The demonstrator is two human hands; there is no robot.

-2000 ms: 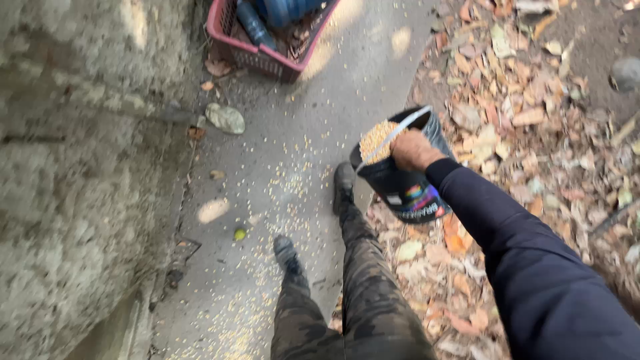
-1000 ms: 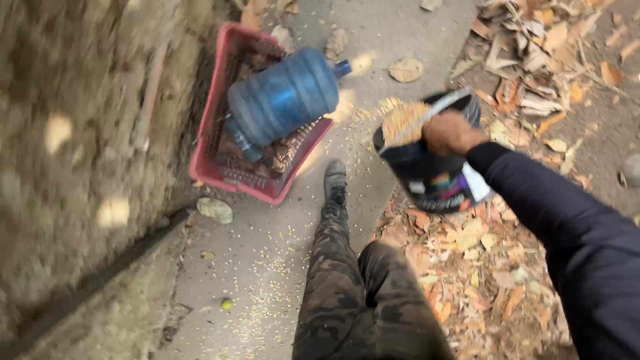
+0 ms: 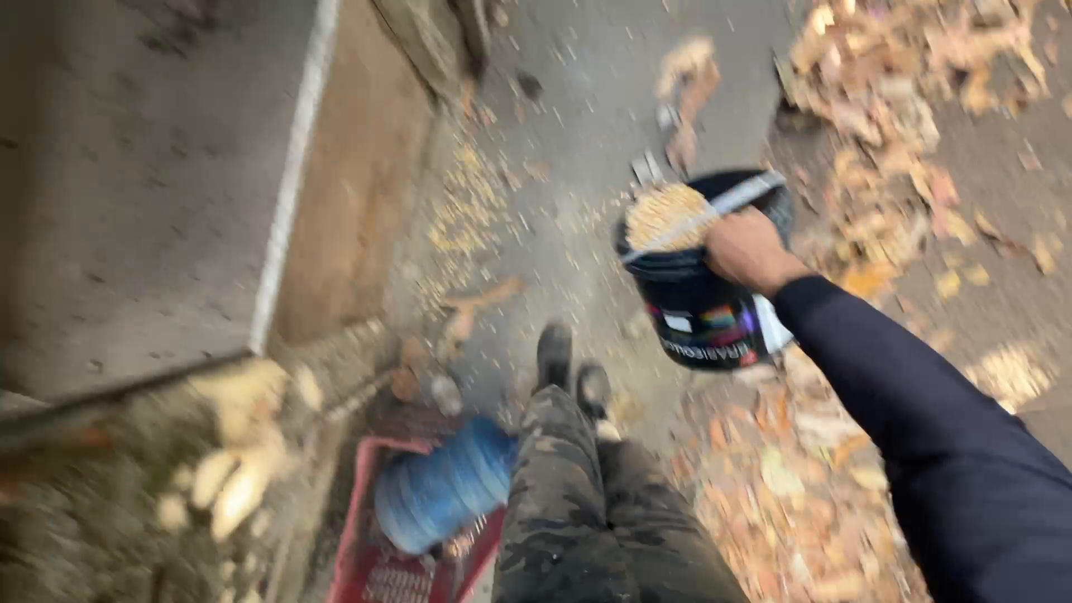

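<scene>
My right hand (image 3: pixel 749 251) is closed on the pale handle of a black plastic bucket (image 3: pixel 708 322), which bears a coloured label with writing. Corn kernels (image 3: pixel 667 218) show inside the bucket at its left side, near the rim. The bucket hangs to the right of my legs and tilts a little. A dark sleeve covers my right arm. My left hand is out of the picture. The view is blurred by motion.
A red plastic crate (image 3: pixel 360 494) with a blue water jug (image 3: pixel 448 486) in it stands left of my legs. Scattered kernels (image 3: pixel 469 201) lie on the concrete path. A wall and ledge (image 3: pixel 285 176) run along the left; dry leaves (image 3: pixel 787 469) cover the ground on the right.
I have walked forward along the path, and the view has moved with me. The crate and jug, ahead of my feet earlier, are now beside my legs. The bucket has stayed in my right hand.
</scene>
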